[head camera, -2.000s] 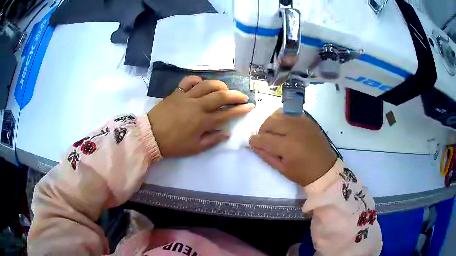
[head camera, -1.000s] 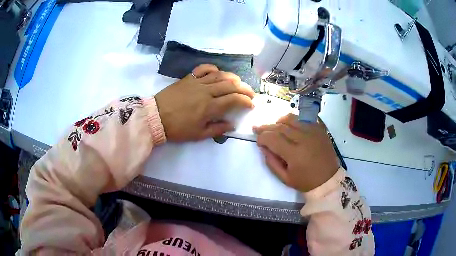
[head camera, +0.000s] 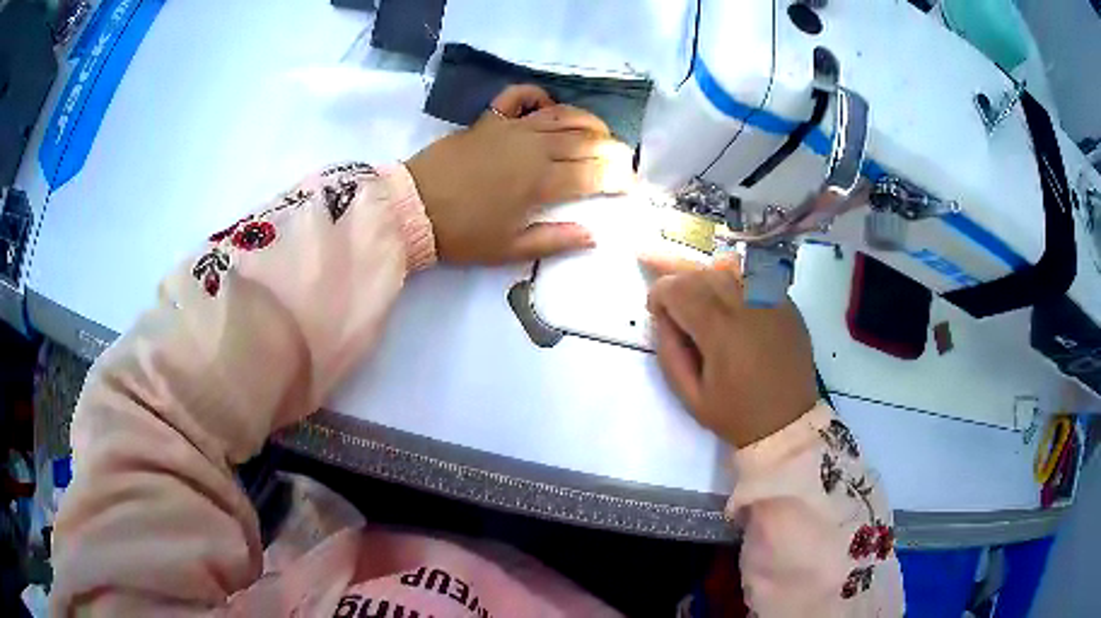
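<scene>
My left hand (head camera: 519, 181) lies palm down, thumb spread, over the dark grey strip (head camera: 465, 87) and the white cloth (head camera: 531, 34) beside the needle area. The grey strip lies across the white cloth. My right hand (head camera: 737, 350) rests in front of the machine head, fingers curled, fingertips near the brassy part (head camera: 691, 229); whether they pinch cloth cannot be told. The white sewing machine head (head camera: 755, 91) has blue stripes. The needle tip is lost in glare, and my left fingers hide part of the strip.
A dark block with a red rim (head camera: 890, 304) lies right of my right hand, with a small brown piece (head camera: 944, 337) beside it. Yellow-orange handles (head camera: 1055, 449) show at the far right. A grey graduated tape (head camera: 507, 481) runs along the front edge. More dark cloth (head camera: 406, 27) lies behind.
The view has shifted, so the machine head sits further right. The grey strip and white cloth have moved away from me with my left hand, uncovering more of the table plate's rounded left end.
</scene>
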